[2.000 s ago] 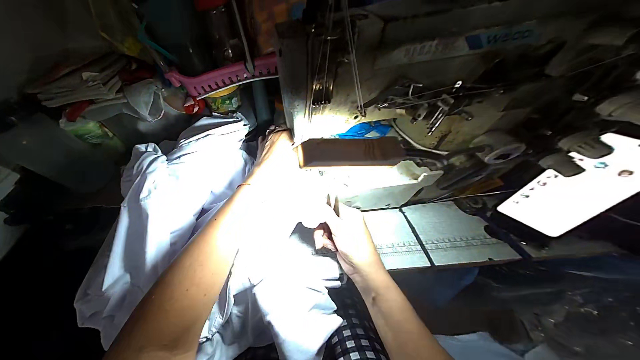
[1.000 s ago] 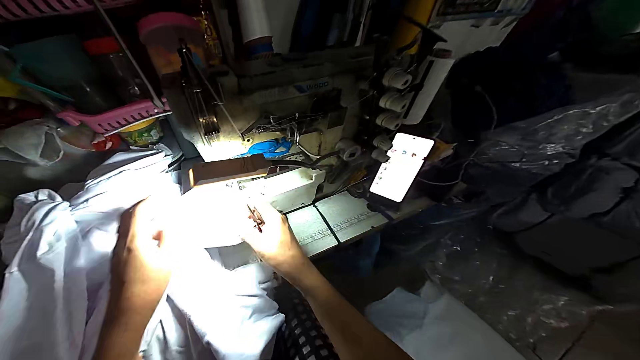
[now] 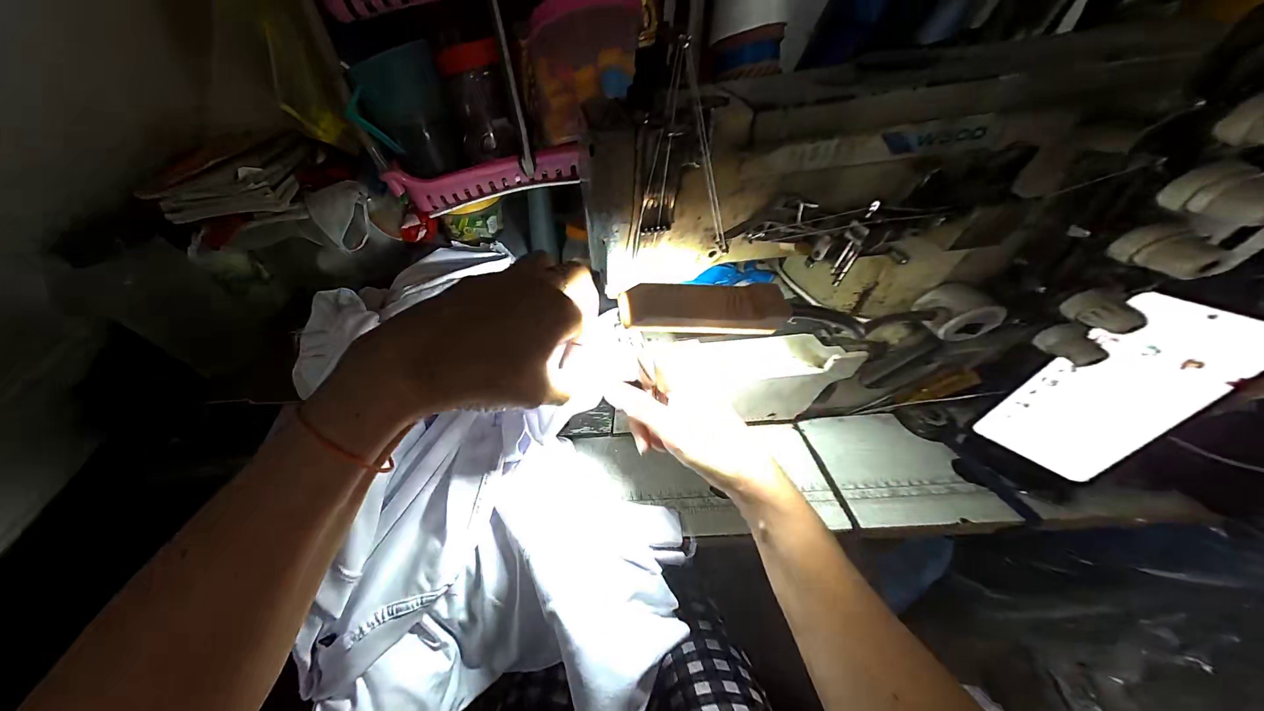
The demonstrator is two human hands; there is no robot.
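Note:
White fabric [image 3: 563, 553] hangs in folds over the lap and rises to the needle area of an industrial sewing machine [image 3: 879, 178]. My left hand [image 3: 494, 336], bent over with its back showing, is shut on the fabric just left of the machine head. Close to its right, my right hand [image 3: 681, 425] has its fingers at the lit edge of the cloth; a thin tool, perhaps thread snips, shows between them. Glare hides the fingertips of both hands. Behind them lie a brown block-like part [image 3: 706, 307] and a pale plastic guard [image 3: 780, 370].
A lit phone [image 3: 1116, 395] leans on the right beside thread cones [image 3: 1170, 247]. Pink baskets [image 3: 494, 183] with jars and a cup stand at the back left, near stacked cloth [image 3: 237, 188]. The pale machine table [image 3: 899, 464] runs along the front.
My left hand has turned over and come up onto the fabric beside my right hand. The view swung right and then back left.

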